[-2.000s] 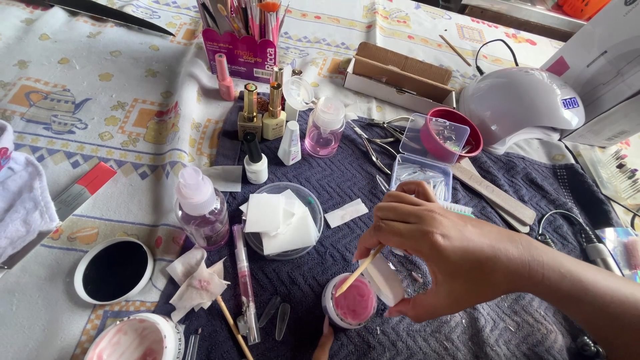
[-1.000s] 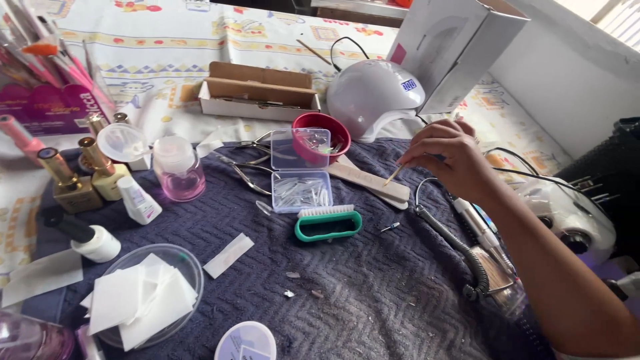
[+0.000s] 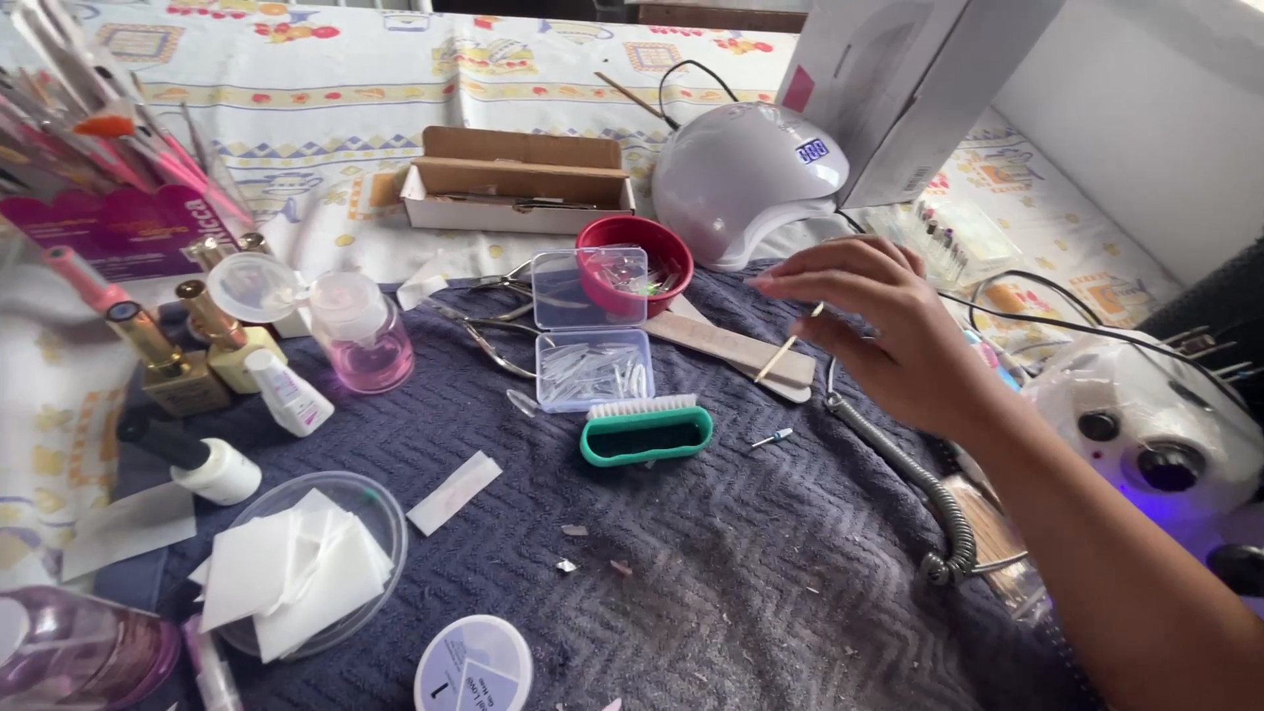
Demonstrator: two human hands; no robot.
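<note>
My right hand (image 3: pixel 879 331) is over the right part of the dark towel, its fingers apart. A thin wooden stick (image 3: pixel 788 344) slants just under the thumb, its lower end on the pale nail files (image 3: pixel 736 346); it does not look gripped. Left of the hand are a red bowl (image 3: pixel 677 237), a hinged clear plastic case of nail tips (image 3: pixel 592 370) and a green-handled nail brush (image 3: pixel 647 439). A small drill bit (image 3: pixel 771 437) lies below the files. At the bottom edge shows a white jar lid (image 3: pixel 474 664). My left hand is out of view.
A white nail lamp (image 3: pixel 741 178) and a large box (image 3: pixel 889 89) stand behind. Polish bottles, a pink-liquid bottle (image 3: pixel 363 346) and a tub of white wipes (image 3: pixel 296 573) are at left. A coiled cord (image 3: pixel 913 484) runs beside a white nail drill unit (image 3: pixel 1145 425) at right.
Two seconds ago my right hand held the stick and a white lid at an open jar of pink product. It has moved to the nail files and its fingers have parted from the stick. The view has shifted right.
</note>
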